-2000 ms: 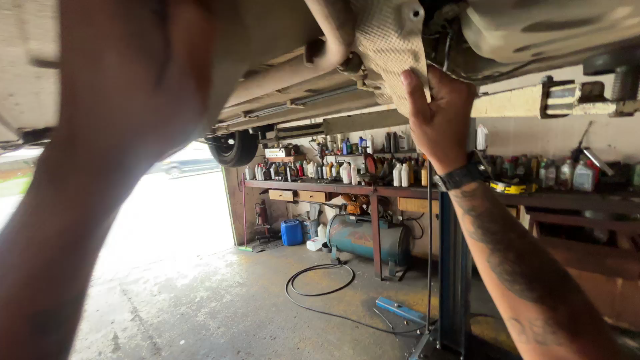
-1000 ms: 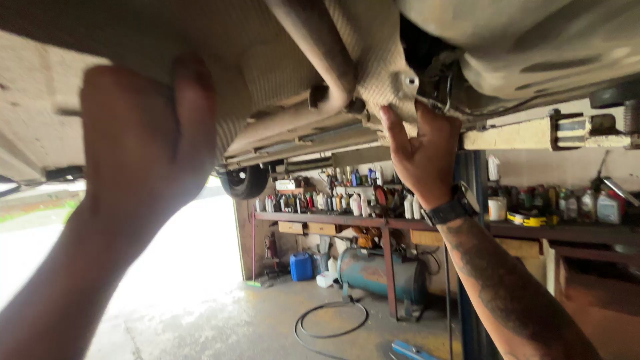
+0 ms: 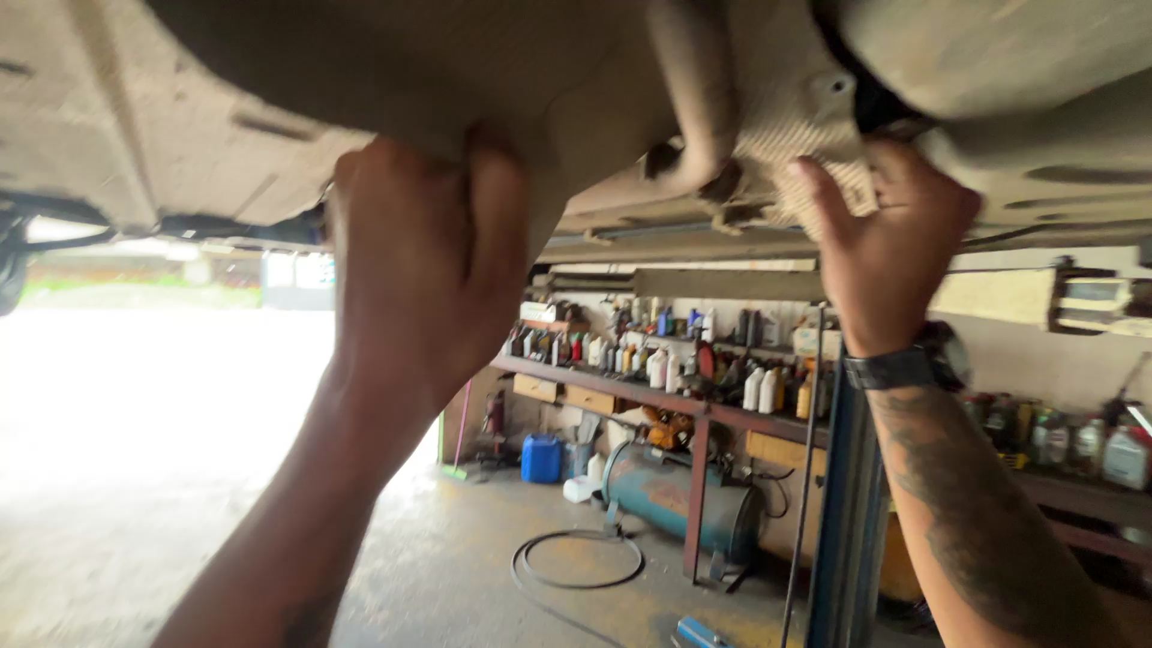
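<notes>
Beneath a raised car, my left hand (image 3: 427,243) grips the lower edge of a large heat shield (image 3: 540,81), thumb on the near side and fingertips hidden. My right hand (image 3: 891,238) pinches the edge of a textured metal heat shield (image 3: 801,171), thumb in front and the fingers behind it. A bolt hole shows in that shield above my right thumb. An exhaust pipe (image 3: 702,90) runs down between my hands, close to the textured metal. A dark watch is on my right wrist.
A lift arm (image 3: 999,297) extends at the right, near a blue lift post (image 3: 846,504). Beyond stands a workbench (image 3: 621,387) crowded with bottles, a teal air compressor tank (image 3: 675,495) under it. A coiled hose (image 3: 576,560) and a blue metal part (image 3: 700,633) lie on the floor.
The view has shifted. My left hand now appears farther right, at the big shield's lower edge, closer to the exhaust pipe. My right hand stays at the textured shield's edge.
</notes>
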